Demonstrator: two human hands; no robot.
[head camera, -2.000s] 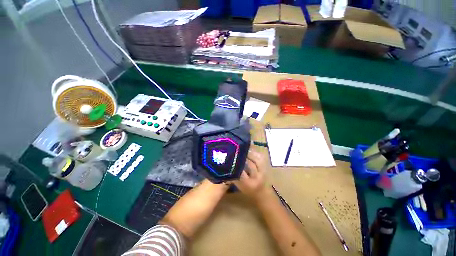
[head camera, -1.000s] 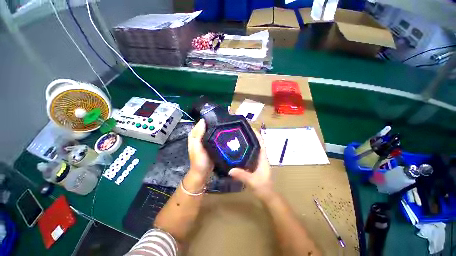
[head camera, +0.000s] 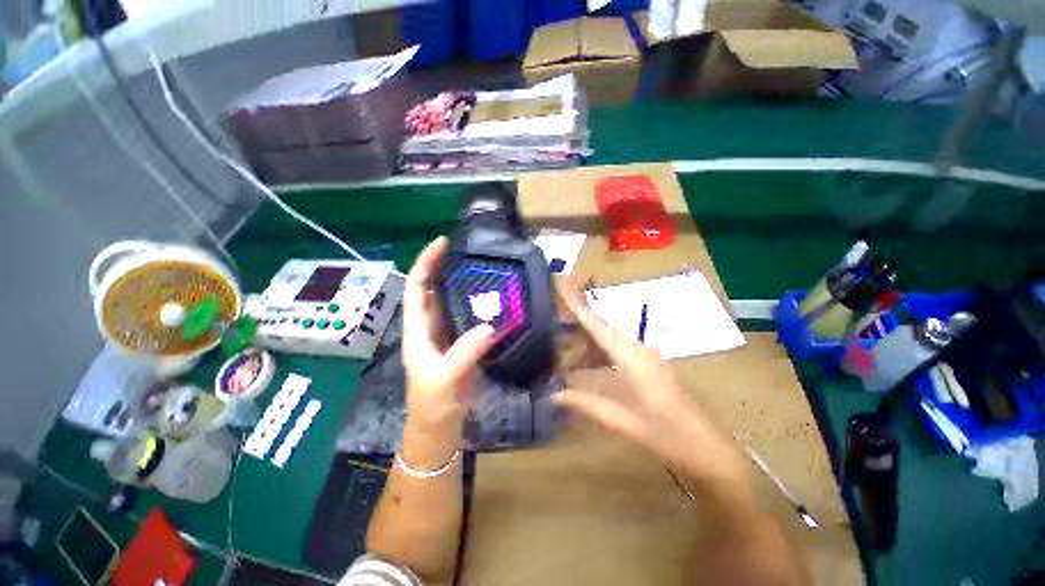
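Note:
Black over-ear headphones (head camera: 529, 315) are held up above the bench at the middle of the view. One cup face glows pink, purple and blue around a white logo and is turned toward me and to the left. My left hand (head camera: 433, 355) grips the cup from its left side, with the thumb across the cup's lower edge. My right hand (head camera: 636, 383) is to the right of the cup, fingers spread and apart from it, slightly blurred. A dark patterned plastic bag (head camera: 390, 401) lies on the bench below and behind my left hand.
A white test box (head camera: 327, 307) and a fan (head camera: 170, 307) stand at left. A brown sheet (head camera: 550, 515) bears a red tray (head camera: 636, 213), a record sheet with pen (head camera: 688, 315) and a slim tool (head camera: 783, 486). A blue tool tray (head camera: 974, 424) and dark bottle (head camera: 875, 469) are right.
The headphones have turned, with the lit cup face swinging toward the left. My right hand has come off the cup and opened; my left hand still holds it. The camera view has shifted.

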